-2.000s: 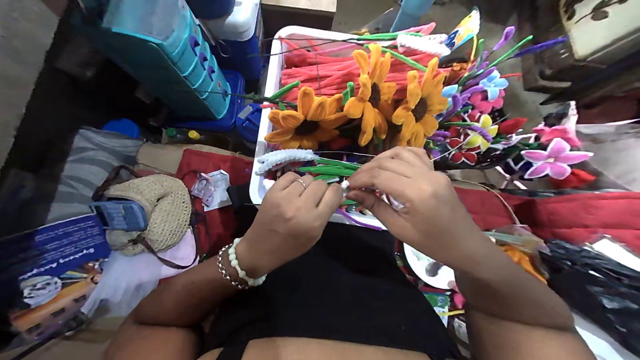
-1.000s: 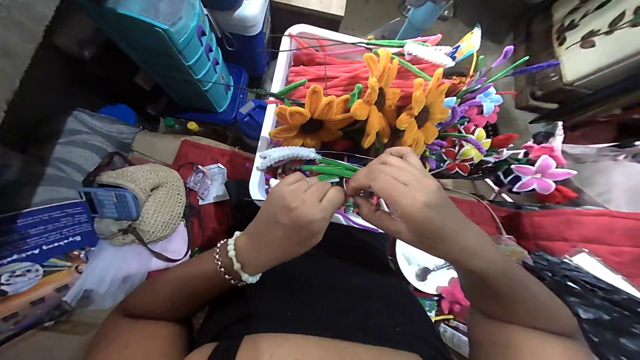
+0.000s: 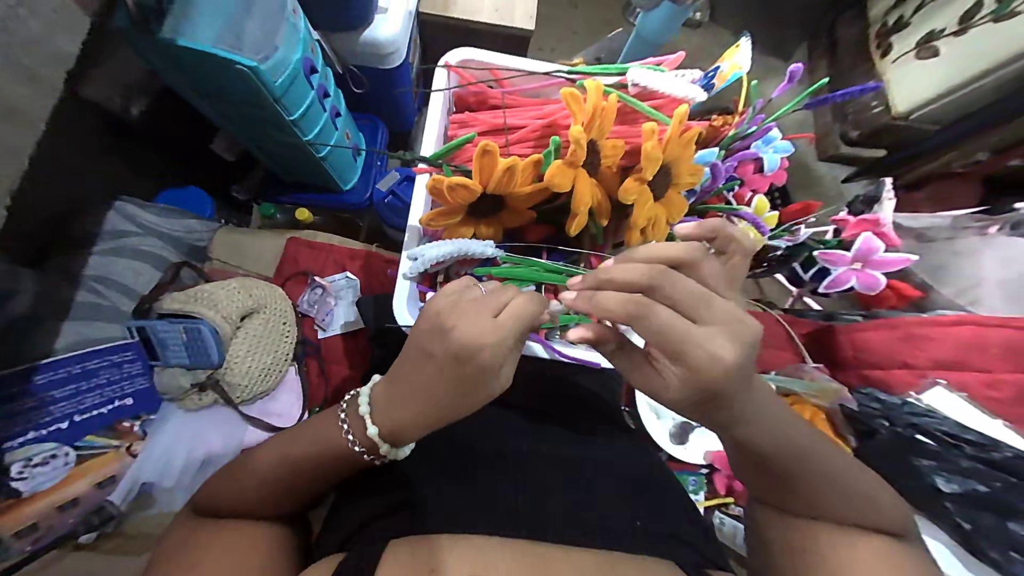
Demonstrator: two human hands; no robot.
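My left hand (image 3: 472, 344) has its thumb and index finger pinched on something small and whitish at the front edge of a white plastic tray (image 3: 406, 280); the fingers hide most of it. Close beside it, the fingertips of my right hand (image 3: 680, 320) touch the same spot, its fingers bent and spread. Green pipe-cleaner stems (image 3: 528, 272) lie just beyond the fingertips, next to a pale blue-white fuzzy coil (image 3: 452, 253). Orange pipe-cleaner flowers (image 3: 488, 204) with dark centres rest across the tray, over red pipe cleaners (image 3: 512, 120).
A teal drawer unit (image 3: 280, 104) stands at the back left. At left lie a woven bag (image 3: 256, 336), a blue calculator (image 3: 188, 344) and banknotes (image 3: 332, 302) on red cloth. Pink and purple flowers (image 3: 866, 262) are at right, with a white plate (image 3: 680, 428) and black plastic (image 3: 944, 464) nearer me.
My right hand's fingers have spread and lifted somewhat from their closer curl, while the fingertips stay by my left hand. My left hand stays at the tray's front edge.
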